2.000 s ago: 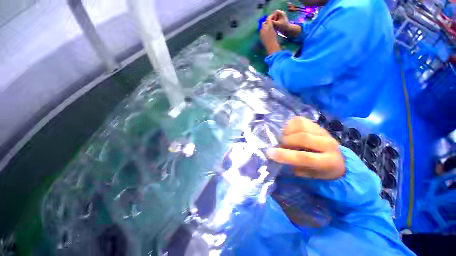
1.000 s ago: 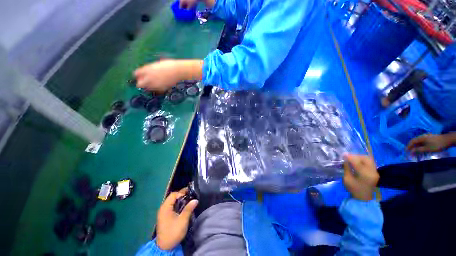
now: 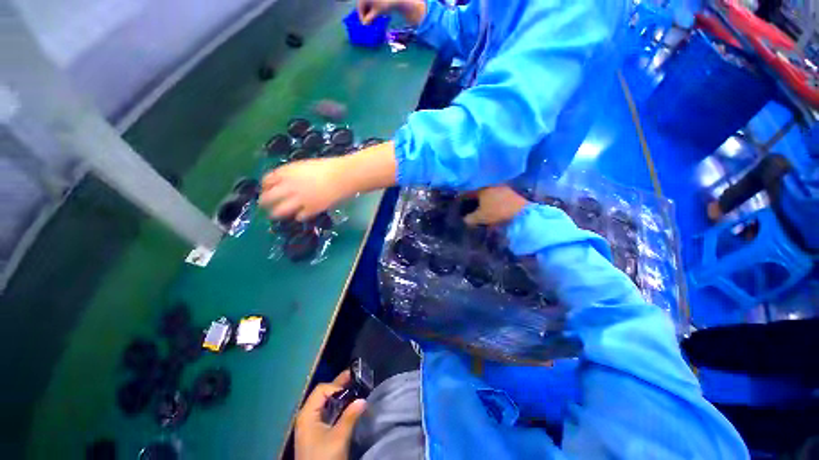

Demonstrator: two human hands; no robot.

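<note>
My left hand (image 3: 330, 418) is at the bottom, just off the bench edge, gripping a small black part with a shiny clear piece (image 3: 346, 400). A blister tray (image 3: 530, 337) with black discs in its pockets lies to the right of the bench edge. My right hand (image 3: 494, 207) reaches over the tray's far left part. Its fingertips are at a dark disc; whether they grip it cannot be told. Two black discs on the bench bear a white and yellow piece (image 3: 217, 334) and a white piece (image 3: 250, 332).
Several black discs (image 3: 212, 386) lie on the near left of the green bench (image 3: 278, 301). A neighbour's hand (image 3: 310, 187) is over more discs, some on clear film. A white post (image 3: 148, 175) stands left. A blue bin (image 3: 366, 30) is at the far end.
The large clear sheet held over the bench is gone from there. My right hand has moved from the tray's near right edge to its far left part. My left hand still holds the black part.
</note>
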